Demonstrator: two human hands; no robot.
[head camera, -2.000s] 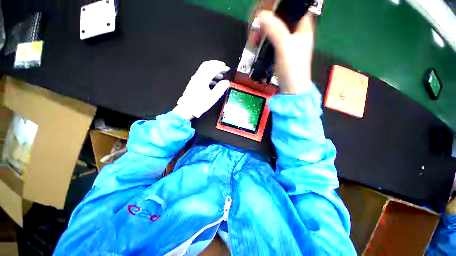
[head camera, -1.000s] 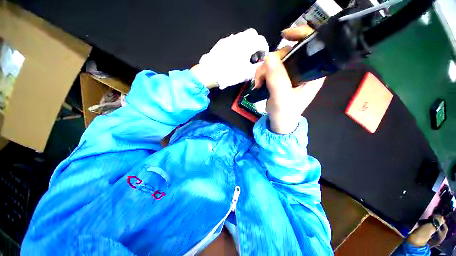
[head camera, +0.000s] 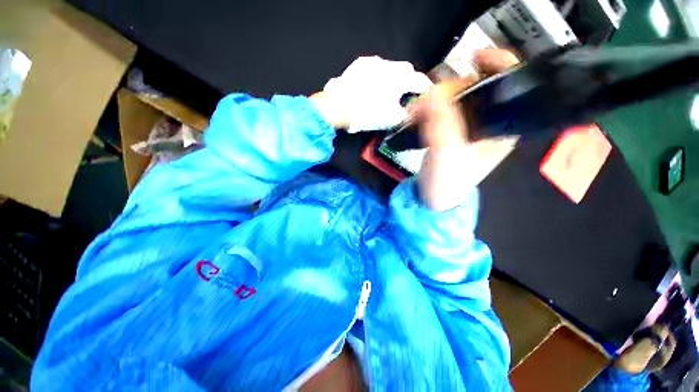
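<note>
My right hand (head camera: 448, 126) is bare and blurred, closed around the black electric screwdriver (head camera: 510, 103), which looms large and blurred over the work. The circuit board unit (head camera: 402, 155) lies under my hands, mostly hidden; a green and pale strip of it shows. A red-orange pad (head camera: 378, 158) shows at its near left edge. My left hand (head camera: 374, 93), in a white glove, is at the unit's far left side, its fingertips close to my right hand. Whether it grips anything is hidden. The screwdriver's tip is hidden too.
The white-grey screw feeder (head camera: 529, 27) stands behind the work. A loose red-orange pad (head camera: 576, 162) lies to the right. Another unit (head camera: 674, 170) is on the green belt (head camera: 651, 122). Cartons stand at left (head camera: 65, 99) and lower right (head camera: 563, 360). Another person's hand (head camera: 648, 351) shows at lower right.
Since two seconds ago, my right hand has brought the screwdriver from the feeder down over the unit, and my left hand has moved in beside it. The view has turned.
</note>
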